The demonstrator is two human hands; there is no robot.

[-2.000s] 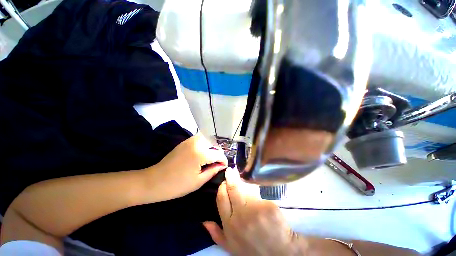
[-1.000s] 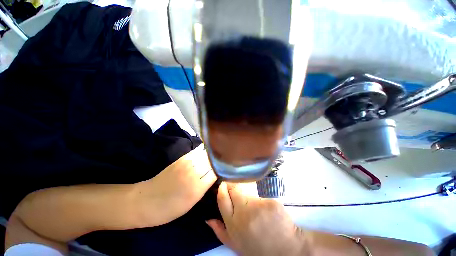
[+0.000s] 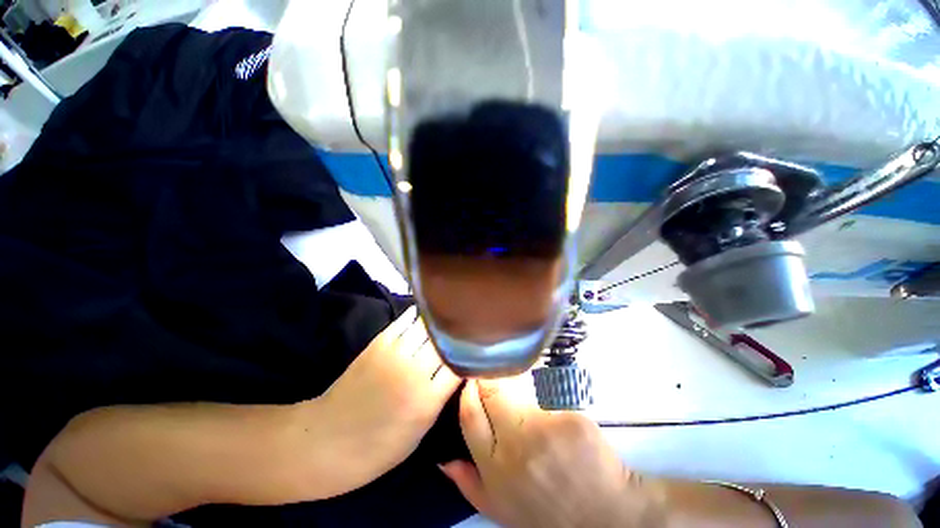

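Note:
A black garment (image 3: 155,258) with a small white print lies heaped at the left and runs under both hands. My left hand (image 3: 387,387) holds its edge below the white machine head. My right hand (image 3: 551,454) meets it from the right and also holds the edge, its thumb apart on the black fabric. The needle, the presser foot and most of the fingertips are hidden behind a shiny curved metal guard (image 3: 490,206). A dark thread runs down the head at the guard's left.
A ribbed grey knob (image 3: 563,388) sits beside my right hand. Red and silver thread snips (image 3: 737,349) lie on the white bed at the right. A round grey cap (image 3: 749,284) and a metal lever (image 3: 871,189) stick out from the head. A dark line crosses the bed.
The view has shifted, so the guard now appears further left and covers the needle area. The hands stay together at the same place on the garment.

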